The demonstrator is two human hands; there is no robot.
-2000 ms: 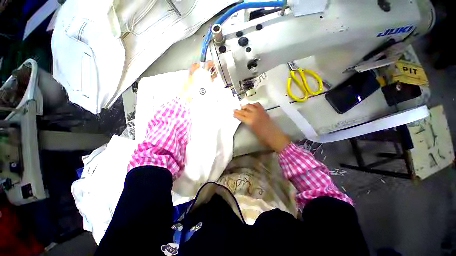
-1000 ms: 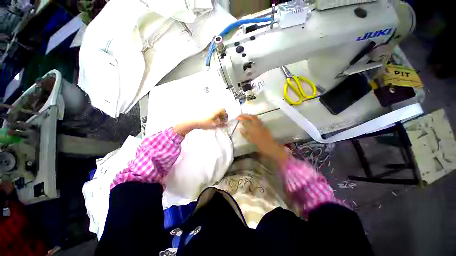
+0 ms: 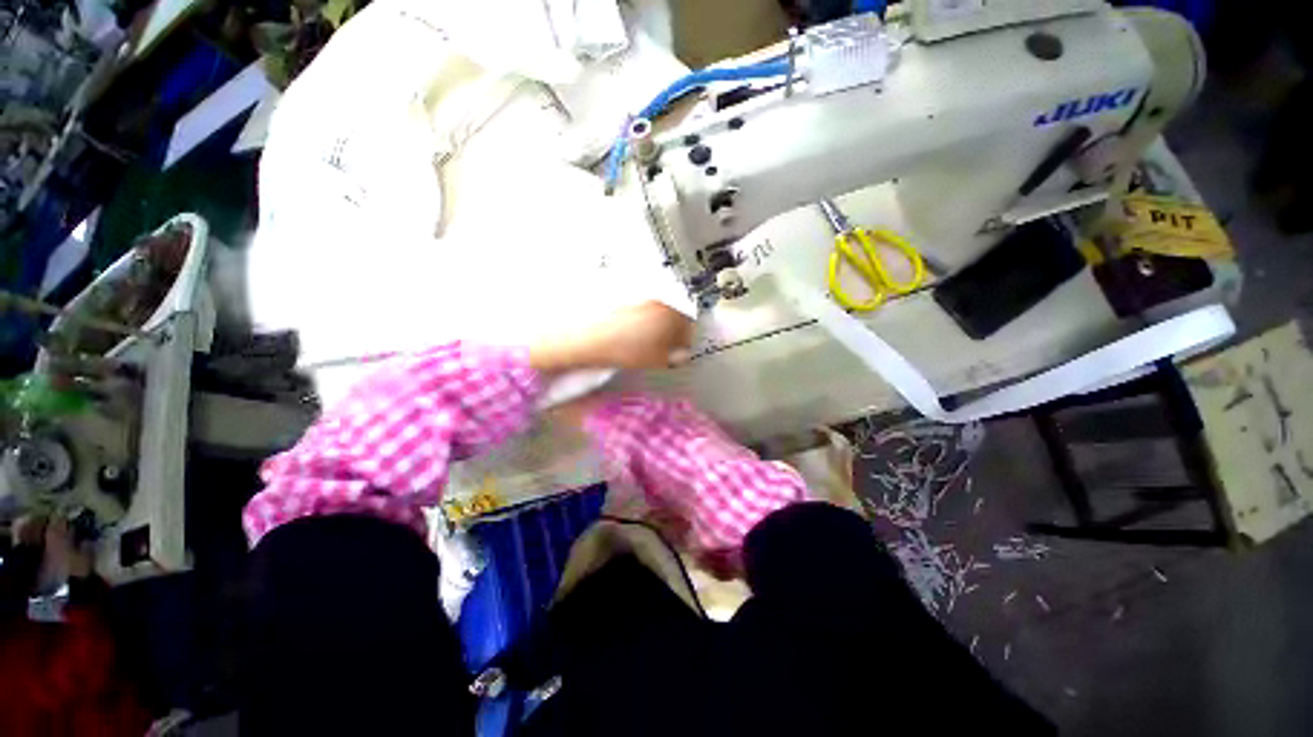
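White cloth (image 3: pixel 504 274) lies left of the needle of the off-white sewing machine (image 3: pixel 922 115) and merges with the white heap behind it. My left hand (image 3: pixel 641 338) is at the cloth's right edge, just in front of the presser foot (image 3: pixel 716 281). Its fingers are blurred, so its grip cannot be told. My right forearm in its pink checked sleeve (image 3: pixel 691 468) crosses leftward below my left arm. My right hand (image 3: pixel 576 392) is a blur by a pale bit of cloth, partly hidden behind the left sleeve.
Yellow-handled scissors (image 3: pixel 874 269) and a black phone (image 3: pixel 1008 281) lie right of the needle. White tape (image 3: pixel 1073 386) runs over the table's front edge. A blue air hose (image 3: pixel 691 89) curves by the head. Another machine (image 3: pixel 151 446) stands left. Thread clippings (image 3: pixel 922 504) litter the floor.
The cloth under my hands has moved back and left, off my lap, baring a blue support. My right hand has moved left, below my left arm. My left hand has stayed near the needle.
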